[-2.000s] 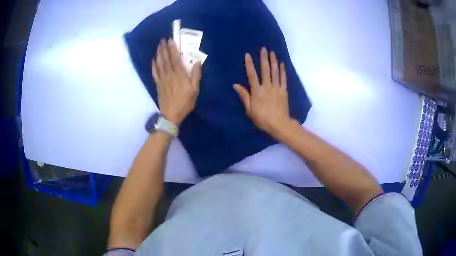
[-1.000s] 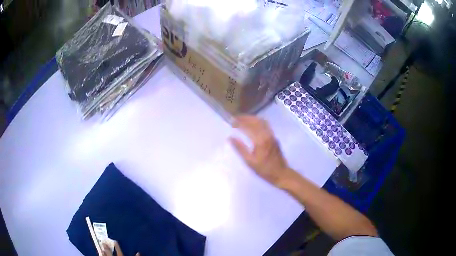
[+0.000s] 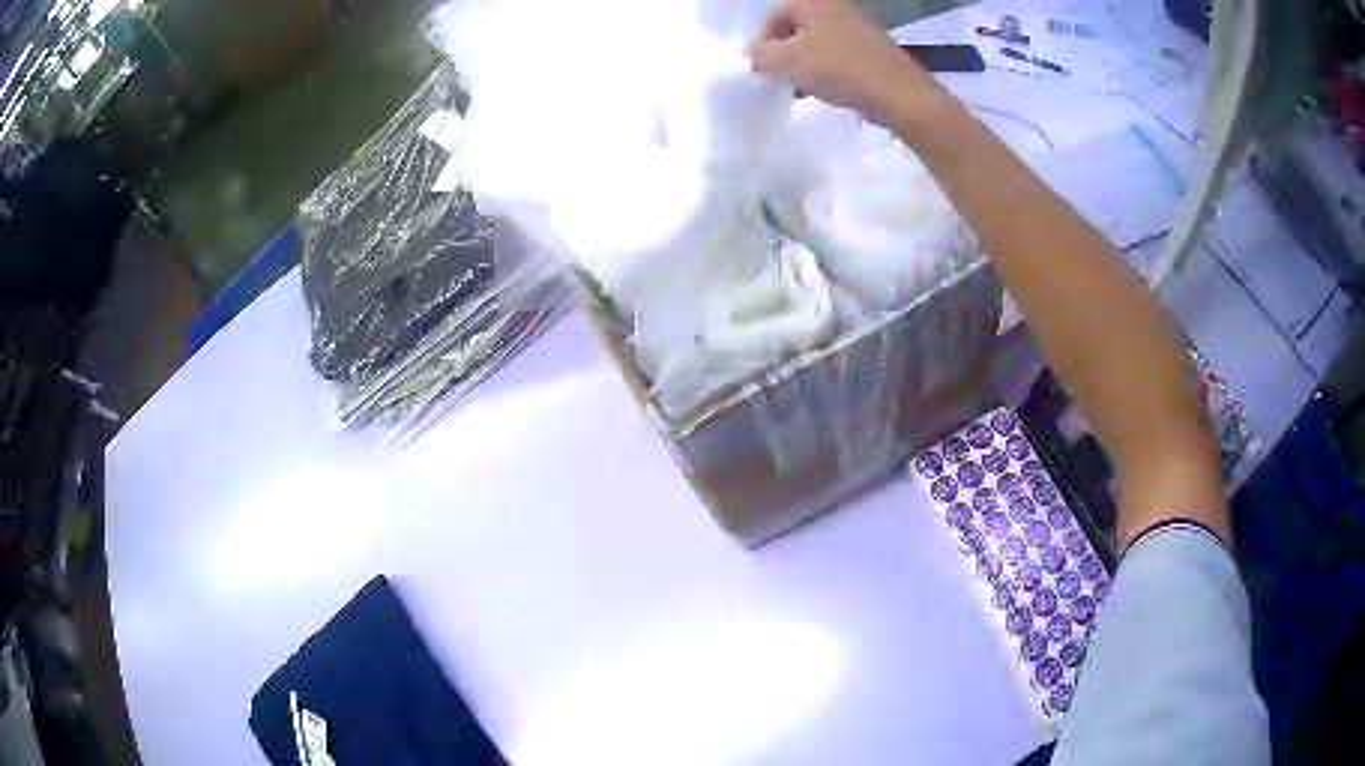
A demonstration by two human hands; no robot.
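Observation:
My right hand (image 3: 826, 57) is at the top, over the cardboard box (image 3: 823, 419). Its fingers are closed on the edge of a bright, glaring clear polybag (image 3: 599, 105), raised above the box. More crumpled clear plastic fills the box. The folded navy garment (image 3: 367, 681) lies on the table at the lower left, cut off by the bottom edge. White hang tags (image 3: 312, 736) lie on it. My left hand is out of the picture.
Dark bagged garments (image 3: 404, 270) are stacked on the white table (image 3: 599, 494), left of the box. A sheet of purple round stickers (image 3: 1018, 554) lies at the right table edge. Papers (image 3: 1108, 180) lie beyond the box.
The view has swung towards the box. My right hand has moved from the table in front of the box up over it and taken hold of plastic. My left hand has left the picture.

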